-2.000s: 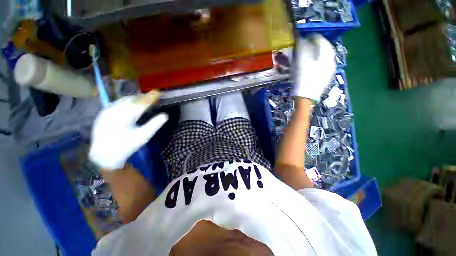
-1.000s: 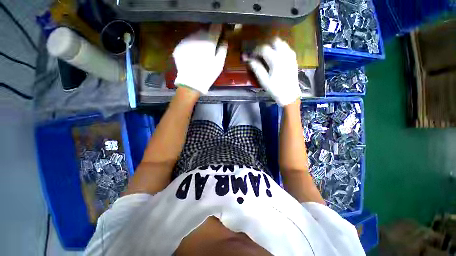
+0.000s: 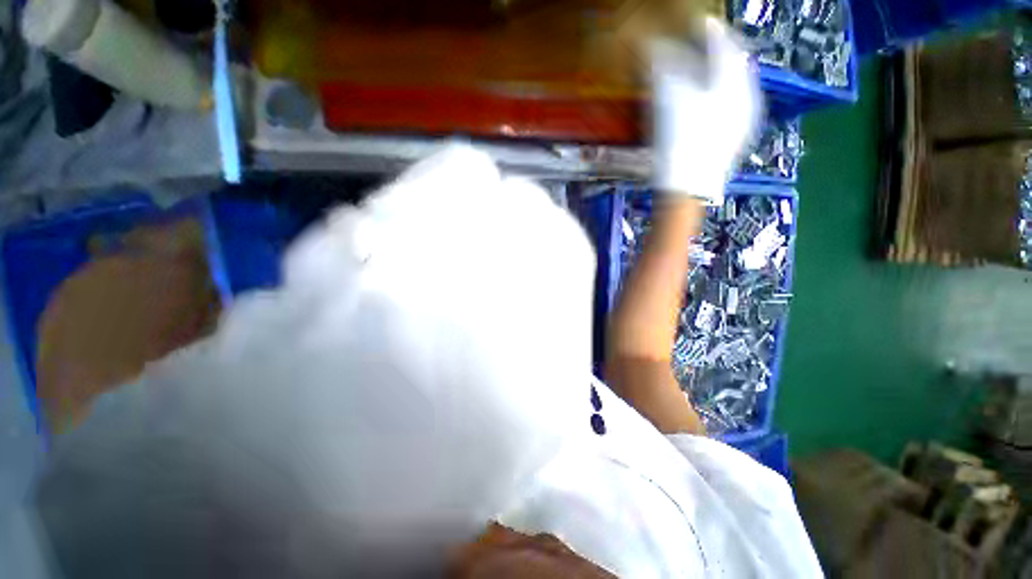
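A large blurred white shape, which looks like my gloved left hand (image 3: pixel 453 271), is very close to the camera. It covers my lap and much of the shirt; its fingers cannot be made out. My gloved right hand (image 3: pixel 704 119) is blurred at the right end of the machine table (image 3: pixel 543 161), near the bins. Whether it holds anything cannot be told. The red pad (image 3: pixel 487 111) lies along the table's near edge, with the amber pad (image 3: pixel 283 43) behind it. Small metal parts (image 3: pixel 730 305) fill the right-hand bin (image 3: pixel 783 339).
At the upper left are a white bottle (image 3: pixel 125 51), a light-blue brush handle (image 3: pixel 226 113) and a dark flat thing (image 3: pixel 79 100) on grey cloth. The left blue bin (image 3: pixel 17 300) is partly hidden by a brown area, perhaps my forearm. Cardboard (image 3: pixel 962 170) stands at right.
My left hand has left the press area and come up close to the camera. My right hand has moved right, away from the table's middle. The view has shifted, and the machine head is out of it.
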